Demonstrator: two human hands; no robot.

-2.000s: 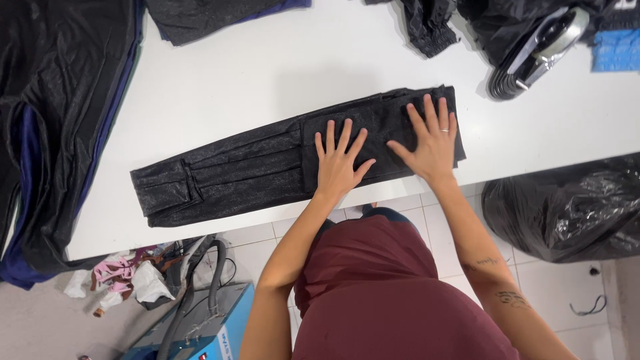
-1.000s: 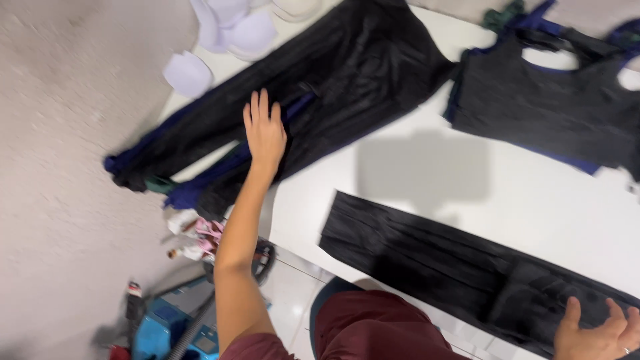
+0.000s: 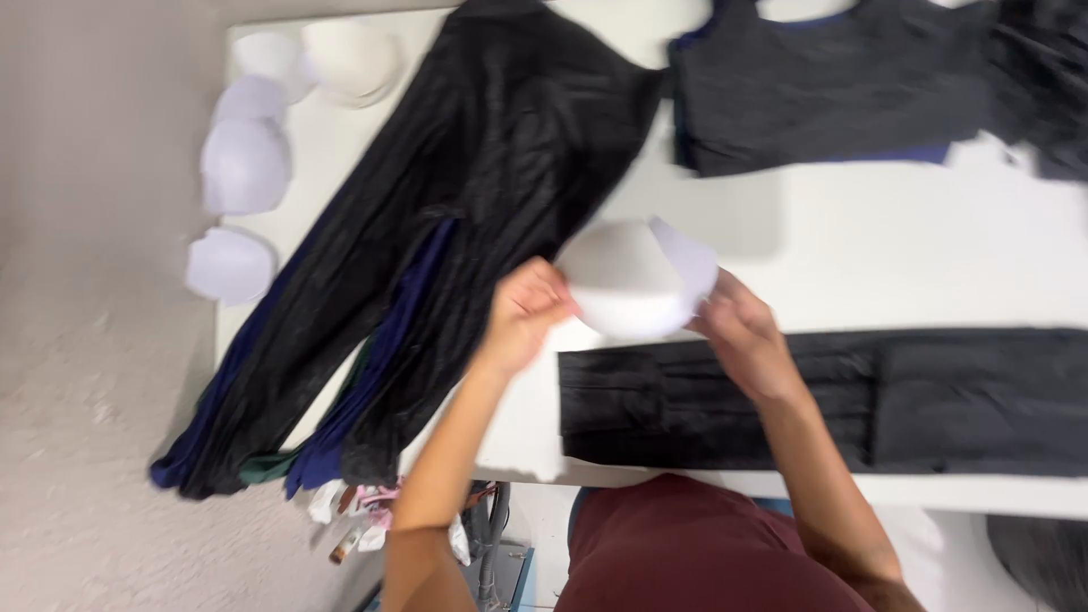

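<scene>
White foam bra cups (image 3: 625,280), blurred by motion, are held in the air between my two hands. My left hand (image 3: 529,310) pinches their left edge, and my right hand (image 3: 744,331) grips the right edge. Beneath them, black folded trousers (image 3: 816,404) lie lengthwise along the table's near edge. To the left, a stack of black leggings (image 3: 501,127) is spread at a slant, with dark blue and green layers showing at its edges. Black tank tops (image 3: 833,85) lie at the back right, with a blue layer under them.
More white cups (image 3: 246,166) sit at the white table's (image 3: 510,425) left edge beside a rough wall (image 3: 93,255). Fabric scraps (image 3: 370,510) and a blue machine with a hose (image 3: 493,552) are below the table. A black plastic bag (image 3: 1041,552) is at the lower right.
My left hand has left the leggings and my right hand has left the folded trousers; both now hold white cups between them. The view has swung left since the oldest frame.
</scene>
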